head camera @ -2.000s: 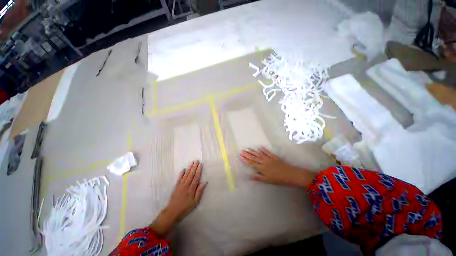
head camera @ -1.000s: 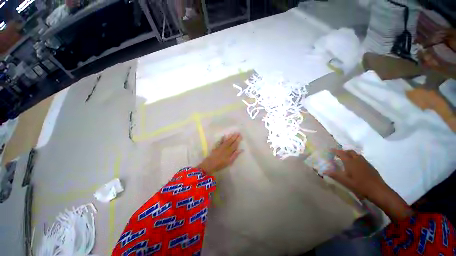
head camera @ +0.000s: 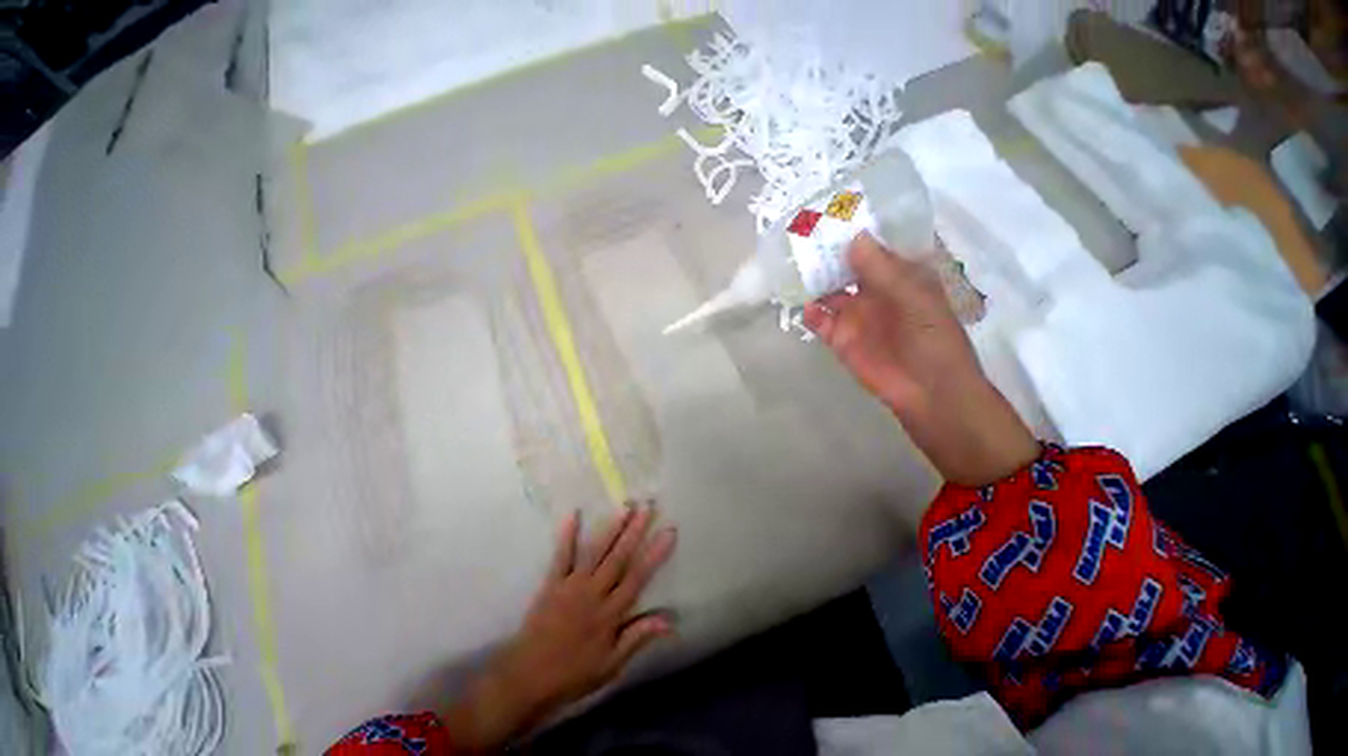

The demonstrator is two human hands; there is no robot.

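Observation:
My right hand (head camera: 909, 332) holds a translucent squeeze bottle (head camera: 828, 244) above the right part of the table. Its long thin nozzle points left and slightly down, and its label has red and yellow marks. My left hand (head camera: 594, 609) lies flat, fingers spread, on the grey-beige table covering (head camera: 769, 517), at the lower end of a yellow tape line (head camera: 565, 347). Faint dried marks outline two arm shapes on the covering on both sides of that line.
Curly white strips (head camera: 784, 111) lie behind the bottle. White panels (head camera: 1153, 347) lie at right. A long strip bundle (head camera: 126, 643) lies at lower left, with a crumpled white scrap (head camera: 226, 454) above it. A white sheet (head camera: 429, 74) covers the back.
My right hand has taken hold of the bottle and lifted it leftward over the table. My left hand has drawn back toward the near edge. The view has shifted downward.

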